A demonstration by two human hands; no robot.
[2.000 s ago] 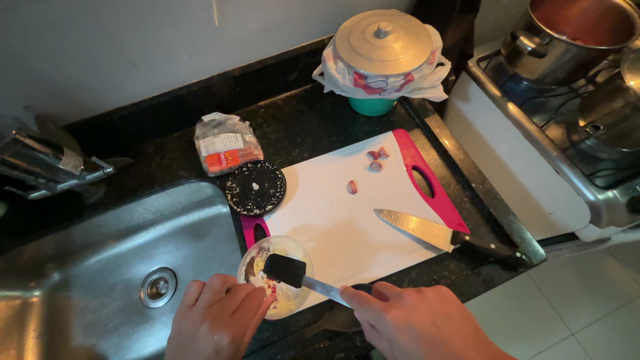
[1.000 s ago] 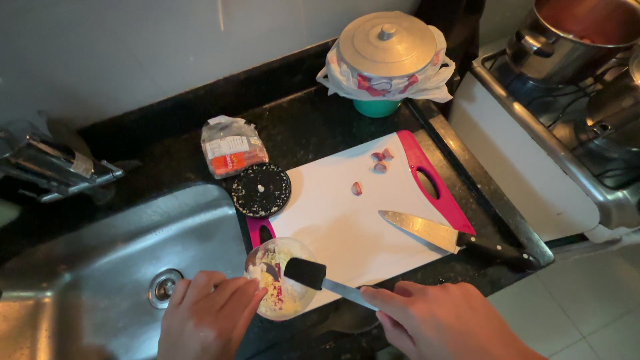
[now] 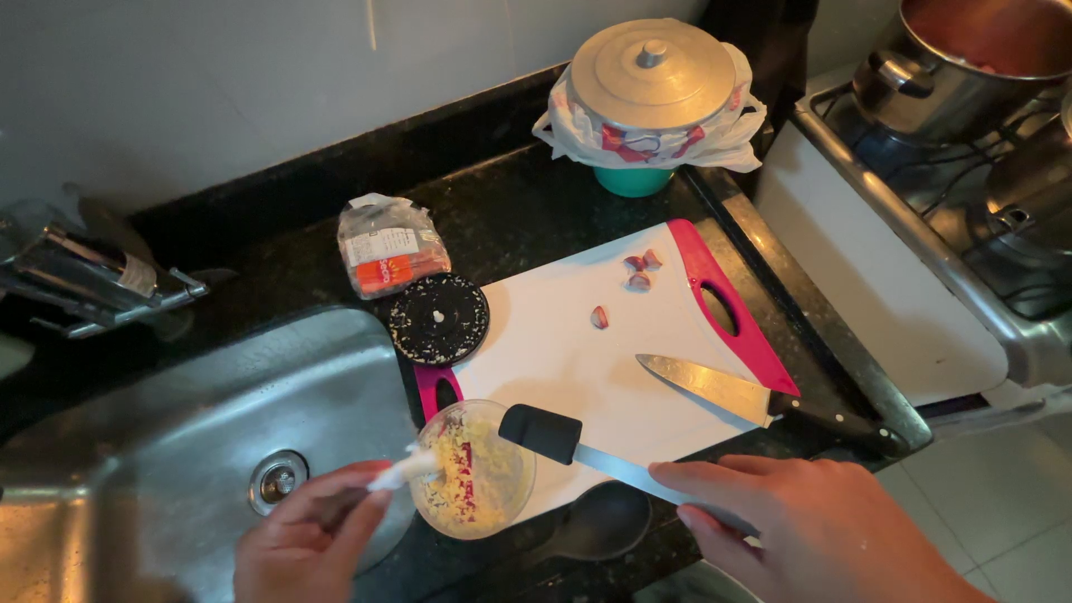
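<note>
My left hand (image 3: 314, 532) pinches a small white piece (image 3: 404, 469) at the left rim of a clear round bowl (image 3: 519, 494); what the piece is cannot be told. Finely chopped yellowish and reddish bits lie inside the bowl, which rests over the cutting board's near left corner. My right hand (image 3: 779, 511) grips the metal handle of a spatula, whose black head (image 3: 543, 431) hovers at the bowl's right rim. On the white cutting board (image 3: 544, 360) with pink ends lie several garlic cloves (image 3: 639, 280) and a kitchen knife (image 3: 708, 385). A black disc-shaped lid (image 3: 439, 318) with stuck bits overlaps the board's left end.
The steel sink (image 3: 276, 385) is at the left. Behind the lid sits a plastic food bag (image 3: 394, 247). A lidded metal pot (image 3: 653, 75) wrapped in a plastic bag stands at the back. A black spoon (image 3: 599, 523) lies near the board; a steel pot (image 3: 963, 92) is on the stove.
My left hand has moved from over the bowl to its left side and now shows a white piece between its fingers. The spatula head has shifted from over the bowl to its right rim.
</note>
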